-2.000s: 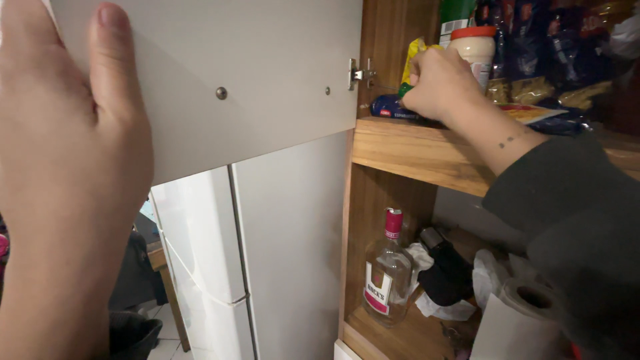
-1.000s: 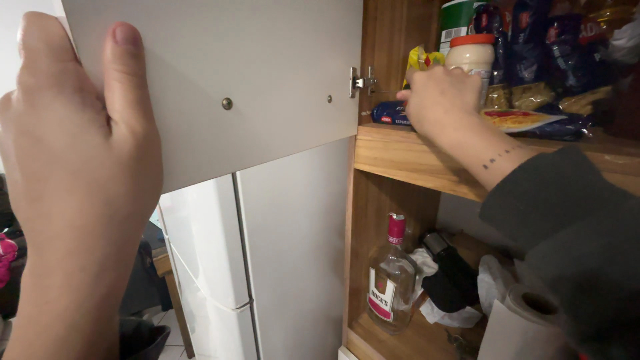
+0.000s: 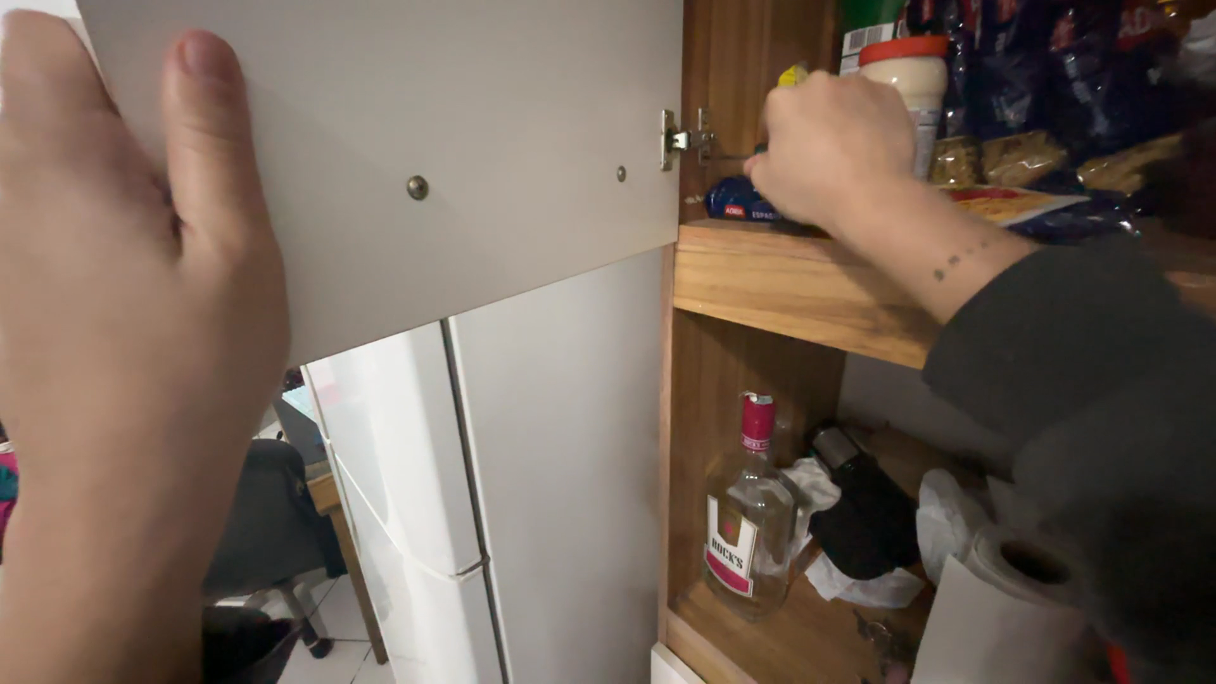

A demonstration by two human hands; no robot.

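My left hand (image 3: 142, 218) grips the free edge of a pale cabinet door (image 3: 456, 104), its thumb on the inner face. My right hand (image 3: 836, 147) reaches onto the upper wooden shelf (image 3: 798, 275), its fingers around a small yellow packet (image 3: 791, 75), mostly hidden behind the hand. Just right of that hand stands a jar with a red lid (image 3: 907, 85). Below the fingers lies a blue spaghetti packet (image 3: 736, 199). Blue pasta bags (image 3: 1083, 85) fill the shelf at the right, with a flatter packet (image 3: 1007, 202) lying in front of them.
On the lower shelf stand a clear glass bottle with a pink cap (image 3: 750, 532), a black cloth-like item (image 3: 860, 518), crumpled plastic and a paper roll (image 3: 997, 608). A metal hinge (image 3: 679, 140) joins door and cabinet. Behind are a white refrigerator (image 3: 399, 475) and a dark chair (image 3: 271, 522).
The yellow packet, more visible beside my right hand in the earlier frames, is now mostly covered by it. My left hand stays on the door.
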